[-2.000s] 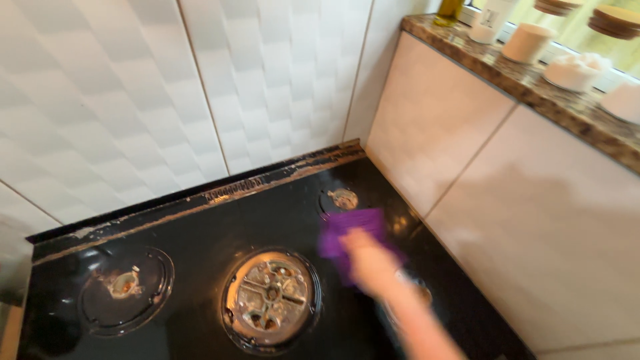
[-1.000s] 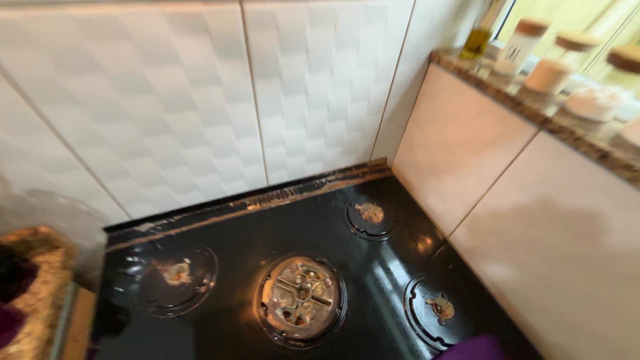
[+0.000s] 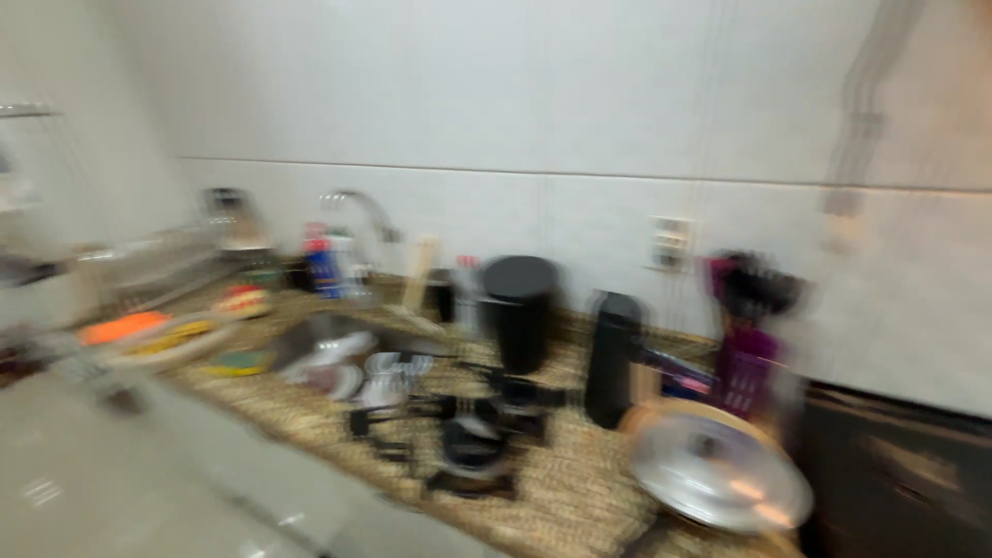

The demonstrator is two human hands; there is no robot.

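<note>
Neither of my hands shows in the head view, which is blurred by motion. A granite counter [image 3: 573,473] runs across the middle. On it lie black metal stove grates [image 3: 473,442] in a loose pile, left of a pan with a shiny metal lid [image 3: 721,469]. Part of the black stove top [image 3: 907,465] appears at the right edge. The sink [image 3: 310,337], beside the grates, holds dishes too blurred to name. A yellow and green sponge [image 3: 240,362] lies near the counter's front edge.
Behind the grates stand a black lidded container [image 3: 519,310] and a dark upright object [image 3: 612,360]. A purple utensil holder [image 3: 744,364] is beside the stove. A curved faucet [image 3: 368,205] and bottles [image 3: 322,260] stand behind the sink.
The view has swung from the stove top to the counter and sink. Two seconds ago a hand held a purple cloth on the stove; one second ago only purple showed at the bottom edge.
</note>
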